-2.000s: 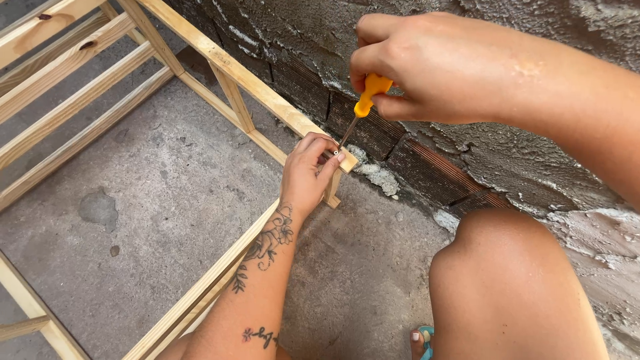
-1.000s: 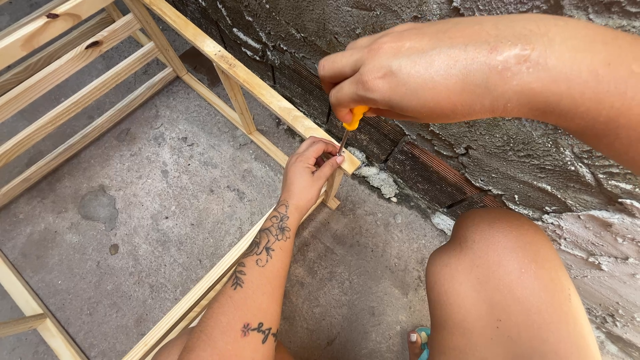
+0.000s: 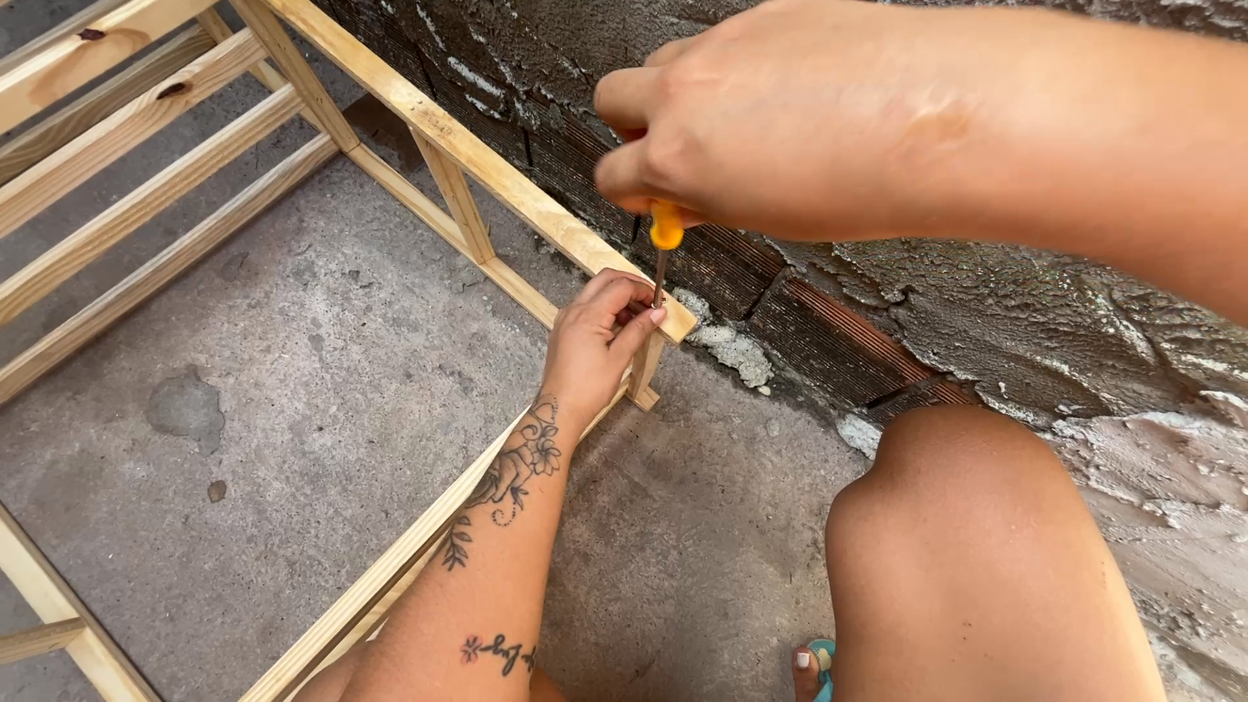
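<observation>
My right hand (image 3: pixel 721 127) grips the yellow handle of a screwdriver (image 3: pixel 666 229) from above. The shaft points down and its tip meets the end of a wooden rail (image 3: pixel 546 210), at the corner of a slatted pine frame. My left hand (image 3: pixel 604 336) rests on that rail end, thumb and index finger pinched around the screwdriver's tip. Whether a screw sits between those fingers is too small to tell. Below the corner, a short wooden leg (image 3: pixel 646 375) reaches the floor.
A rough mortar wall (image 3: pixel 975 322) with exposed hollow bricks (image 3: pixel 829 341) runs close behind the corner. Wooden slats (image 3: pixel 146 210) cross the left side above the concrete floor (image 3: pixel 322 390). My bent knee (image 3: pixel 955 507) is at the lower right, with a sandalled foot (image 3: pixel 814 668) beside it.
My right hand has turned and come lower over the screwdriver, which stands more upright than two seconds ago. My left hand keeps its place at the rail end.
</observation>
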